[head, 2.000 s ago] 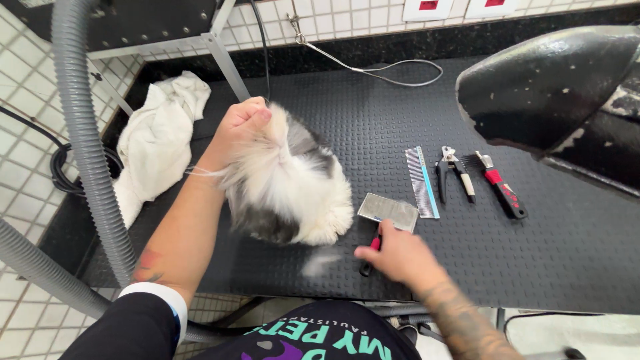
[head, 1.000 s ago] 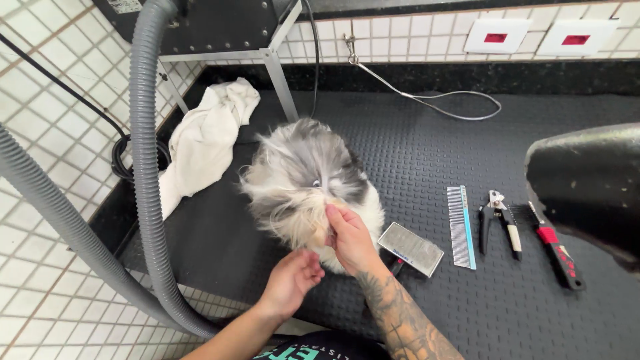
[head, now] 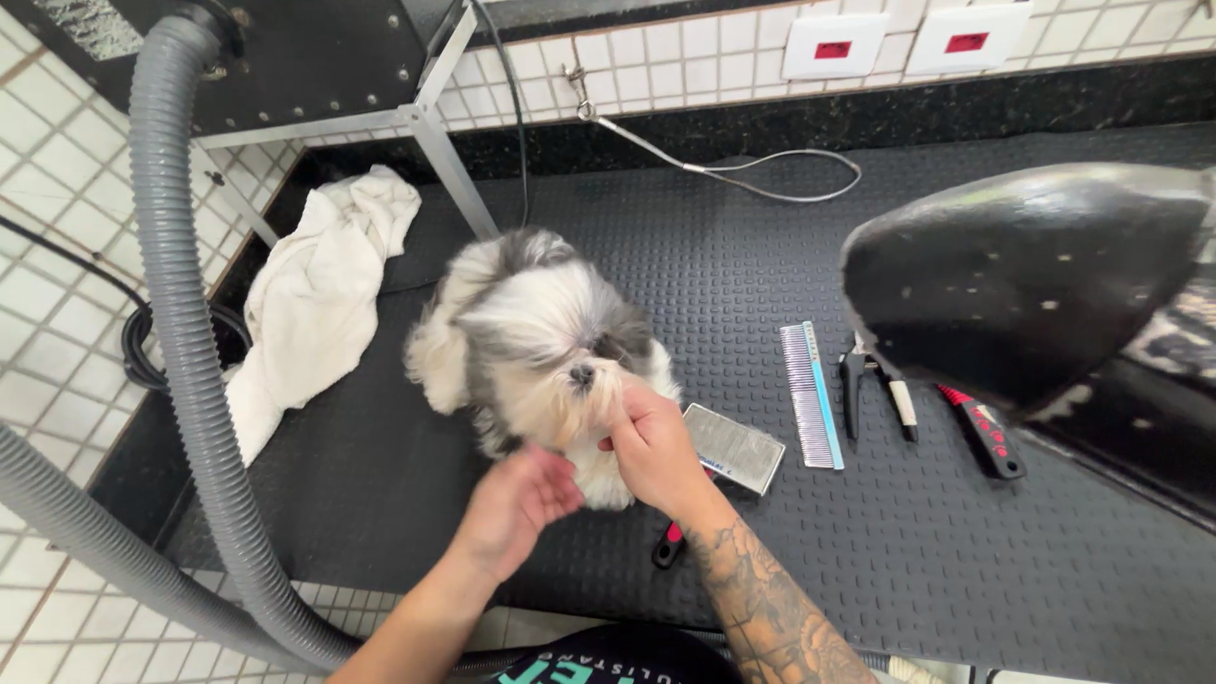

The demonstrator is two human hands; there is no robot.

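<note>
A small long-haired grey and white dog is on the black textured table mat, its face toward me. My right hand pinches the fur beside its muzzle. My left hand, slightly blurred, is below its chin with fingers apart and holds nothing. A slicker brush lies just right of my right hand, partly behind the wrist. Farther right lie a metal comb with a blue spine, nail clippers with one black and one white handle, and a black and red handled tool.
A white towel lies at the left beside a grey corrugated hose. A metal stand leg rises behind the dog. A cable loop hangs from the back wall onto the mat. A large black dryer nozzle juts in from the right.
My right hand has let go of the slicker brush and moved to the dog's muzzle. My left hand has left the top of the head. The dog's face has turned up into view.
</note>
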